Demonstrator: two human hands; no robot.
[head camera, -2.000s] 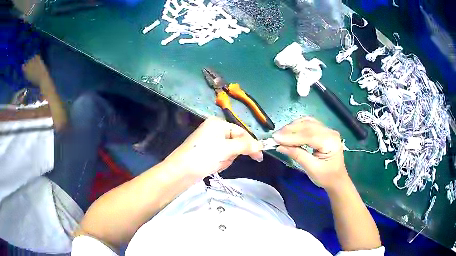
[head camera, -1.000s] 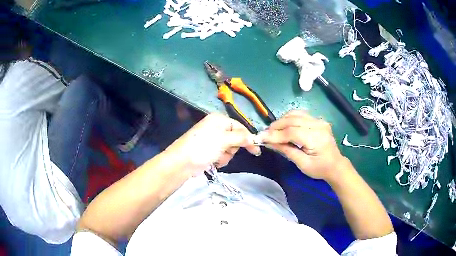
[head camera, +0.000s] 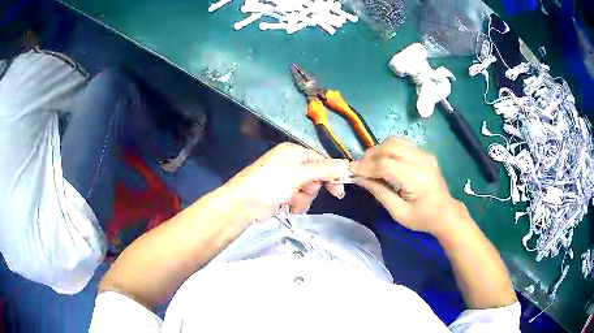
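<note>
My left hand (head camera: 293, 177) and my right hand (head camera: 402, 182) meet in front of my chest at the bench edge. Their fingertips pinch a small white piece (head camera: 347, 177) between them, probably a plastic housing; the fingers cover most of it. A bundle of thin white cords (head camera: 285, 218) hangs below my left hand against my shirt.
Pliers (head camera: 319, 97) with orange-and-black handles lie just beyond my hands on the green bench (head camera: 163, 29). Right of them is a hammer with a cloth-wrapped head (head camera: 426, 81). White housings (head camera: 296, 14) and metal parts (head camera: 385, 12) lie at the back, tangled cords (head camera: 553, 162) at right. A seated person (head camera: 45, 169) is at left.
The bench items have shifted right and slightly up in the view. The small white piece is more covered by my fingertips than two seconds ago. My hands remain together.
</note>
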